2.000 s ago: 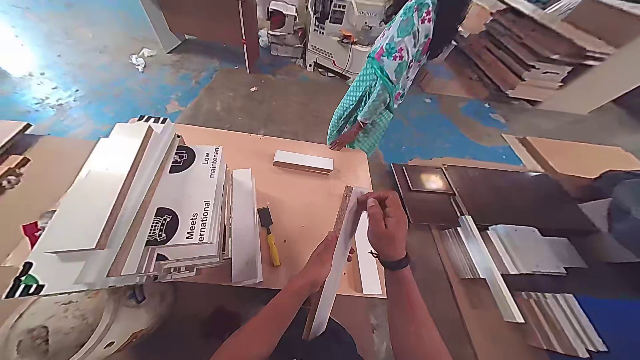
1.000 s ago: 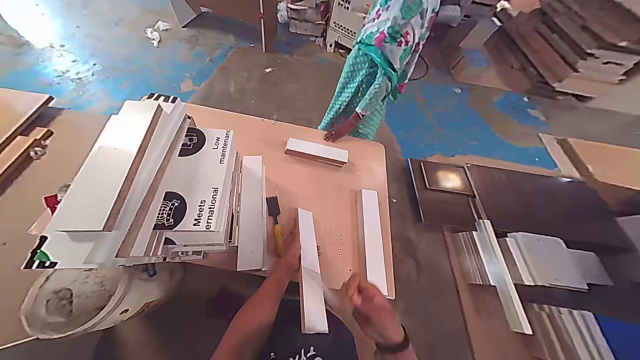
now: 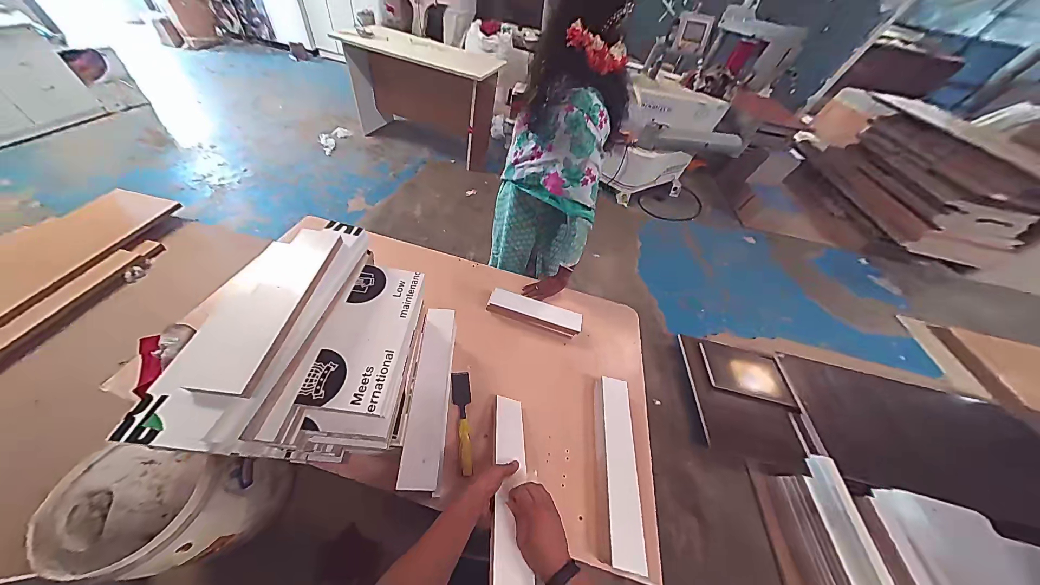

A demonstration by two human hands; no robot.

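A narrow white board strip (image 3: pixel 510 435) points away from me over the near part of the wooden table (image 3: pixel 479 357). My left hand (image 3: pixel 487 485) grips its left edge, thumb on top. My right hand (image 3: pixel 536 520) lies over the strip's face with curled fingers; whether it holds something small is hidden. A yellow-handled tool with a dark flat blade, a file or chisel (image 3: pixel 465 443), rests left of the strip. Beyond it stands a longer white strip (image 3: pixel 428 406). Another white strip (image 3: pixel 624 479) lies along the right edge, and a short pile of white strips (image 3: pixel 535 312) at the far side.
White panels and printed boards (image 3: pixel 349 349) are stacked on the table's left. A white bucket (image 3: pixel 122 512) stands below them. Across the table a person (image 3: pixel 552 179) rests a hand beside the short strips. Dark panels (image 3: pixel 886 406) and metallic-looking strips (image 3: pixel 845 504) lie at the right.
Two seconds ago the strip was raised and tilted on edge between my hands; now its white face is up. My right hand has moved onto its face. The view has tipped upward.
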